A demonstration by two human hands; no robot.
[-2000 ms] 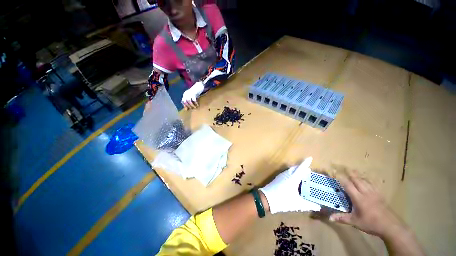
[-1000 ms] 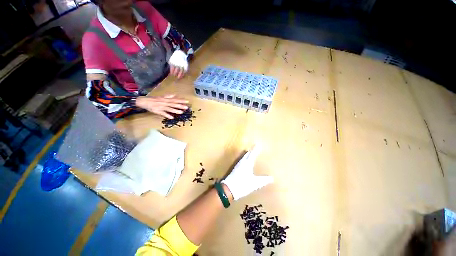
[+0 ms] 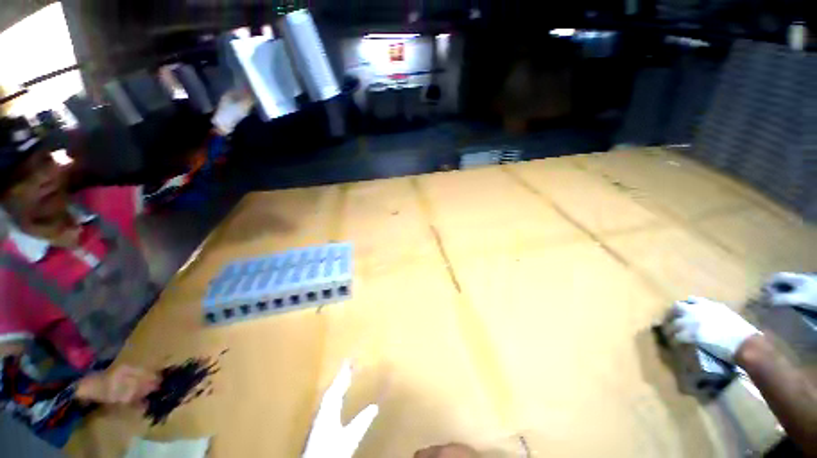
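Observation:
My left hand [image 3: 340, 420], in a white glove, is open and empty above the table at the bottom centre, thumb and fingers apart. My right hand [image 3: 448, 451], bare, shows only as a small strip at the bottom edge; whether it holds anything is hidden. A row of pale blue-grey perforated housings [image 3: 282, 279] stands side by side at the left, beyond my left hand, with square dark openings along the near edge. A loose pile of small black plugs or screws [image 3: 184, 385] lies at the lower left.
A coworker in pink [image 3: 54, 268] stands at left, one hand at the black pile, the other raised by hanging housings [image 3: 309, 55]. At right, another person's gloved hands [image 3: 712, 329] touch a housing [image 3: 703, 376] on the cardboard-covered table [image 3: 546, 313]. Stacked housings [image 3: 761, 125] stand far right.
The view has swung up and right. The housing I held two seconds ago no longer shows in a hand. The coworker's gloved hand has risen to the hanging housings.

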